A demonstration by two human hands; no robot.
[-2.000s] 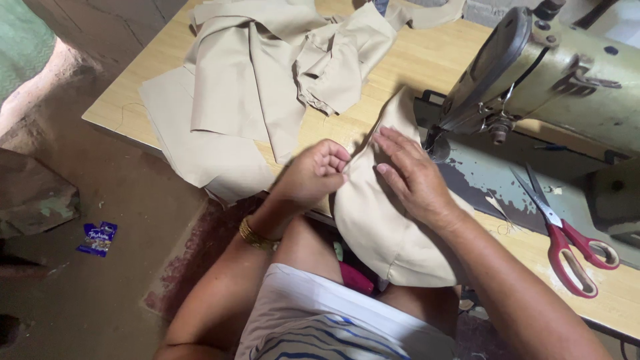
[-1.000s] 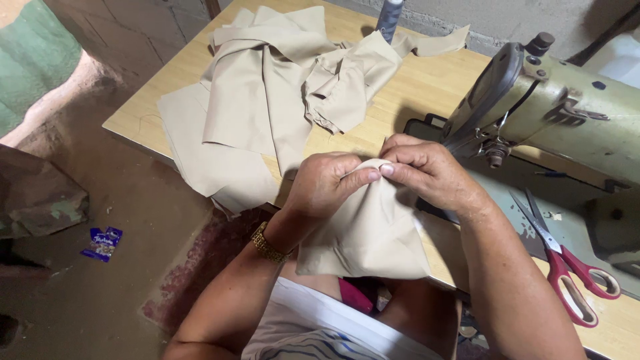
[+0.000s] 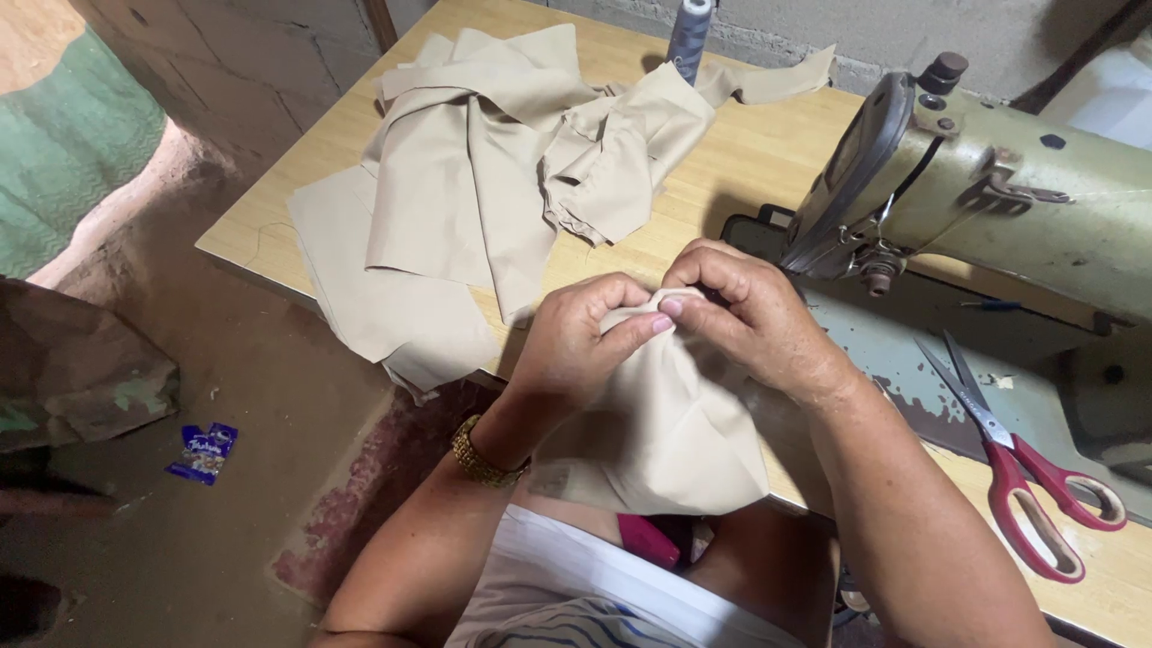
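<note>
A piece of beige fabric (image 3: 666, 432) hangs from both my hands over my lap, at the front edge of the table. My left hand (image 3: 580, 337) pinches its top edge between thumb and fingers. Right beside it, my right hand (image 3: 751, 315) grips the same gathered edge, the two thumbs nearly touching. The fingertips behind the cloth are hidden. Scissors with red handles (image 3: 1012, 450) lie with blades apart to the right of my right forearm. A sewing machine (image 3: 990, 189) stands beyond that hand.
More beige fabric pieces (image 3: 450, 180) lie piled on the wooden table (image 3: 765, 144), some hanging over its left front edge. A grey thread cone (image 3: 690, 40) stands at the back by a block wall. A purple wrapper (image 3: 205, 453) lies on the floor at left.
Two seconds ago my hands lay lower and spread on the fabric, the right one flat. Now both pinch its edge, lifted and close together, with the cloth hanging below.
</note>
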